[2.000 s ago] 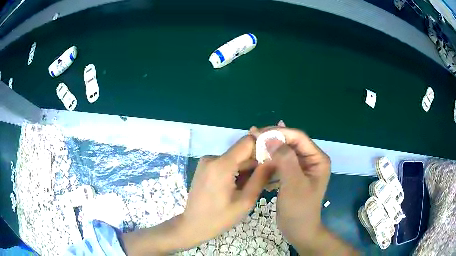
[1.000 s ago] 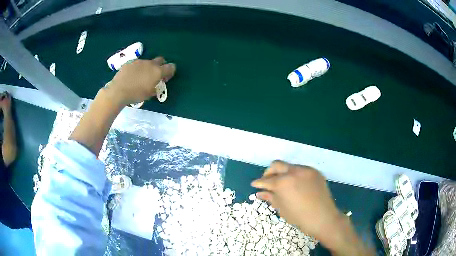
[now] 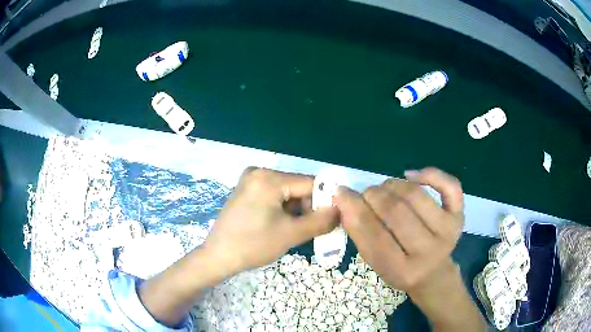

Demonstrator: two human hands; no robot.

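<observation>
A white oval car base [image 3: 330, 249] with dark slots stands nearly upright between my hands, above the near belt rail and the heap. My left hand [image 3: 262, 217] pinches its middle between thumb and fingers. My right hand [image 3: 405, 227] touches its right side with the fingertips near the upper half; whether a small insert is between those fingertips is hidden. A heap of cream-white inserts [image 3: 304, 301] lies on the green worktop below my hands.
The green belt [image 3: 291, 97] carries printed car bodies [image 3: 422, 89], bases [image 3: 172, 113] and a small white piece [image 3: 547, 161]. Stacked bases [image 3: 502, 279] lie beside a phone [image 3: 539, 272] at right, with a filled bag beyond. A clear bag [image 3: 168, 194] and parts lie left.
My left hand has come back from the belt at upper left with a base taken hold of. My right hand has risen from the insert heap to the base.
</observation>
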